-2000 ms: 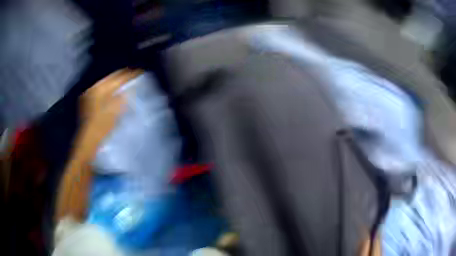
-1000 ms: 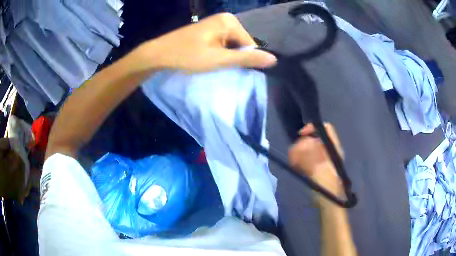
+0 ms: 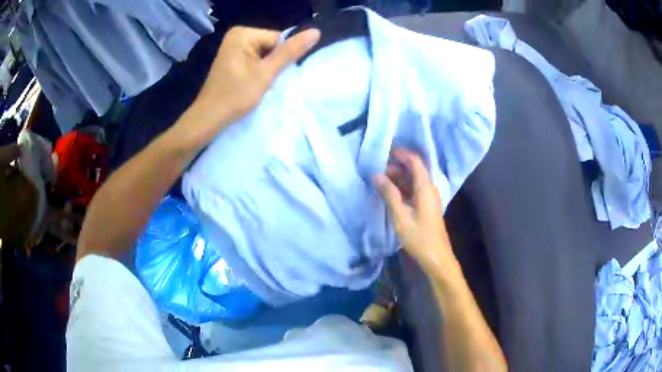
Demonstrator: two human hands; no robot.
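A pale blue garment (image 3: pixel 290 174) hangs over a dark hanger (image 3: pixel 353 125), in front of me and partly over the grey padded table. Only a short dark bar and a dark part at the neck show; the rest of the hanger is hidden under the cloth. My left hand (image 3: pixel 250 69) grips the garment at its upper left, by the neck, with the thumb on top. My right hand (image 3: pixel 414 200) is at the garment's open front edge, fingers curled against the cloth. Whether it pinches the cloth is unclear.
The grey padded table (image 3: pixel 533 196) curves down the right side. Another pale blue garment (image 3: pixel 606 145) lies on it, with a crumpled blue heap (image 3: pixel 620 320) at lower right. Grey-blue garments (image 3: pixel 123 51) hang upper left. A blue plastic bag (image 3: pixel 174 261) and red cloth (image 3: pixel 78 166) are at left.
The black hanger, bare in front of me before, is now mostly inside the garment. The garment has spread open across the middle. My right hand has moved up and left from the hanger to the garment's front.
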